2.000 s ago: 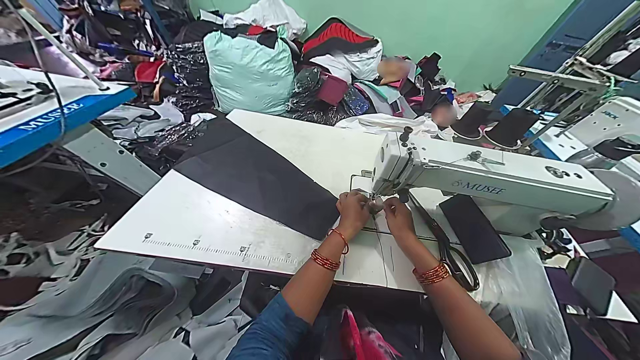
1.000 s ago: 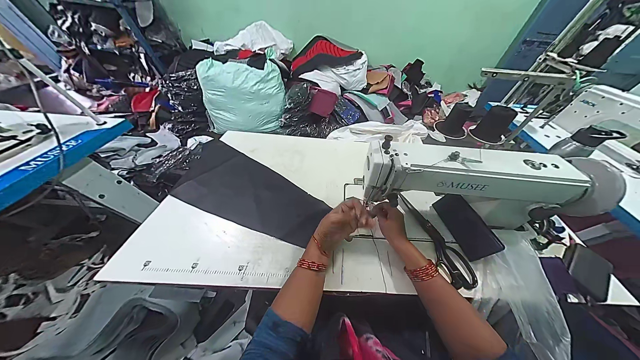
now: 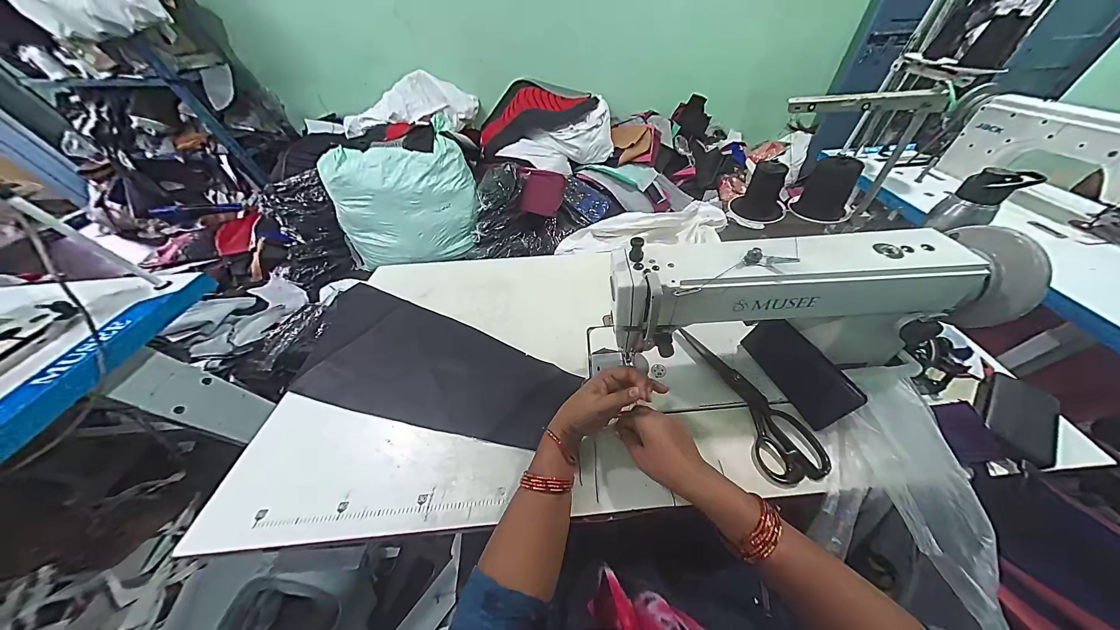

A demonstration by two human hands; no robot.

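My left hand (image 3: pixel 605 401) and my right hand (image 3: pixel 656 442) meet just in front of the needle area of a white Musee sewing machine (image 3: pixel 814 284). Their fingers are bent close together; whether something small is between them cannot be made out. A piece of black fabric (image 3: pixel 437 372) lies flat on the white table, its narrow end beside my left hand. To the right of my hands lie black-handled scissors (image 3: pixel 759 411), blades pointing toward the machine. A dark smartphone (image 3: pixel 803 374) rests under the machine arm, against the scissors' right side.
Clear plastic sheeting (image 3: pixel 919 472) hangs over the table's right front edge. Black thread cones (image 3: pixel 825 188) stand behind the machine. A pale green stuffed bag (image 3: pixel 402 201) and heaped fabric scraps lie behind the table. Another blue-edged table (image 3: pixel 114 341) stands at left, with a second machine at right.
Both hands have drawn a little toward me from the needle area, with the fingers still close together. The fabric, scissors and phone lie as before.
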